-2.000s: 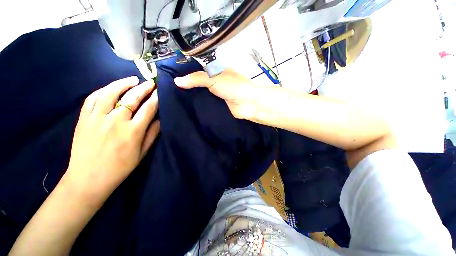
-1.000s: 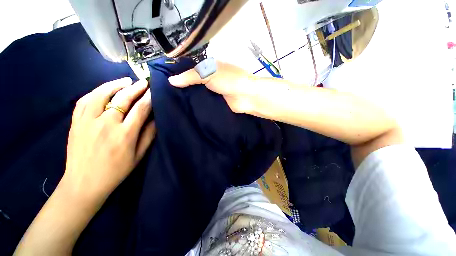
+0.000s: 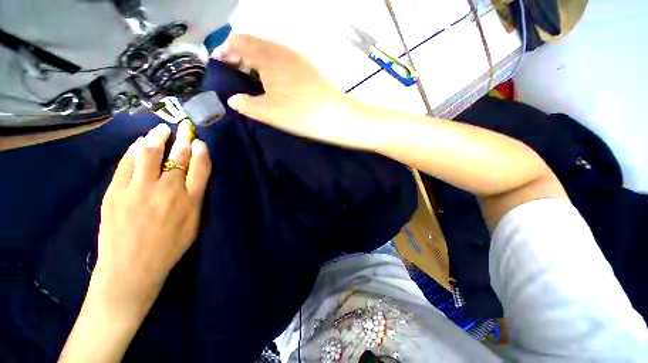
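Dark navy cloth (image 3: 305, 191) covers the table's left part and hangs over my lap. The sewing machine head (image 3: 64, 64) stands over it at the upper left, with a round tension dial (image 3: 179, 73) and a grey knob-like end (image 3: 204, 108). My left hand (image 3: 153, 191) lies flat on the cloth, its fingertips close to the presser foot area, and grips nothing. My right hand (image 3: 266, 85) pinches a fold of the cloth right of the head, thumb and fingers on it. The needle and stitch point cannot be made out.
Thread snips (image 3: 387, 60) with a blue handle lie on the white table (image 3: 320, 28), near thin brown bands (image 3: 408, 53). A dark cloth heap (image 3: 554, 142) is at the right. A cardboard piece (image 3: 426, 237) shows below the table, beside my lap.
The view has turned and shifted, so the machine head sits further left and more of its dial shows. My right hand is further up the fold, its fingers now visible at the cloth's upper edge.
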